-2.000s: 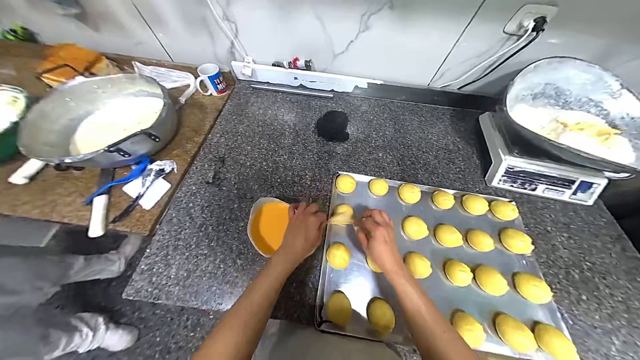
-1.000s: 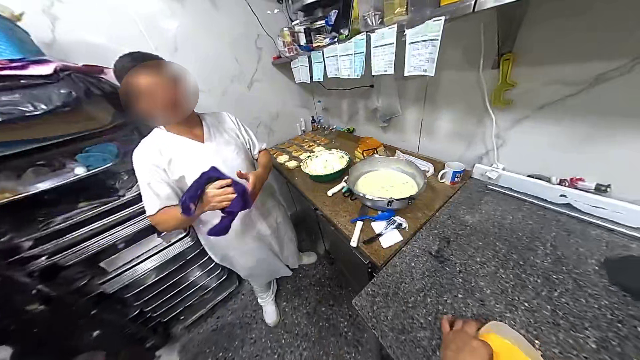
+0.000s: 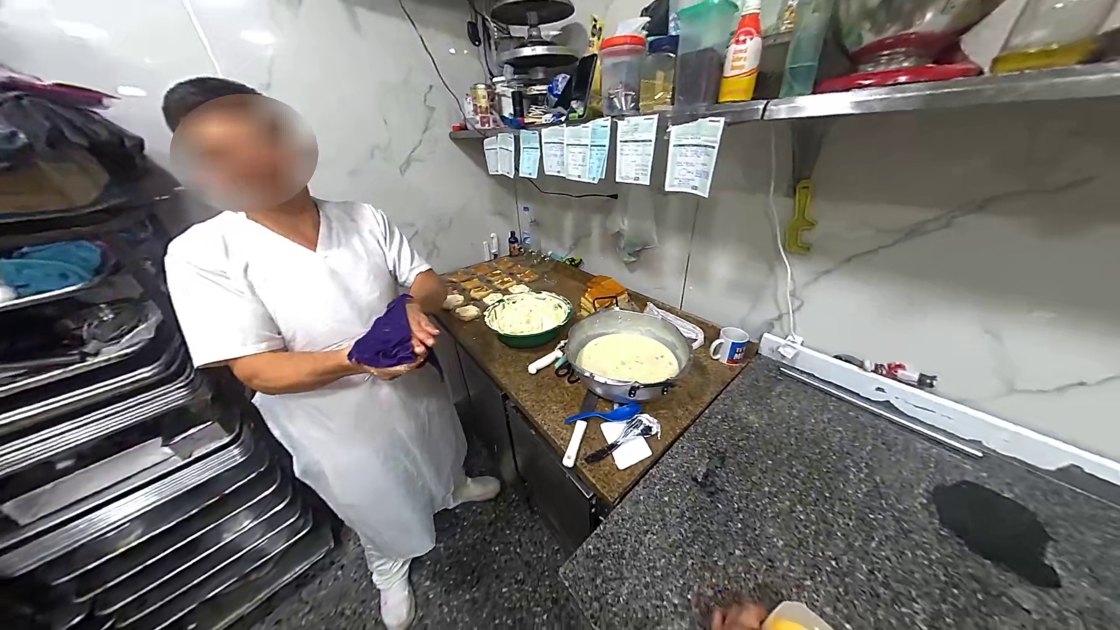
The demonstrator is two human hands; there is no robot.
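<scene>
Only the fingers of one bare hand, which I take for my left hand (image 3: 739, 616), show at the bottom edge of the head view. They touch or lie close beside the left side of a pale bowl (image 3: 798, 615) with orange-yellow liquid; whether they grip it cannot be told. My right hand is out of view. Below and right of a dark patch-free corner, the grey speckled countertop (image 3: 744, 490) surrounds the bowl. A dark patch (image 3: 996, 530) lies on that countertop, farther right.
A co-worker (image 3: 324, 297) stands at left with a purple cloth (image 3: 387, 337), beside stacked metal trays (image 3: 157, 472). On the brown counter (image 3: 525, 398) are a metal pan (image 3: 678, 332), a green bowl (image 3: 525, 339), utensils and a mug (image 3: 729, 346). A shelf (image 3: 919, 94) runs above.
The view has swung left and up from the tray of dough pieces, which is now out of frame. Since one second ago, the co-worker's hands have come together at the purple cloth.
</scene>
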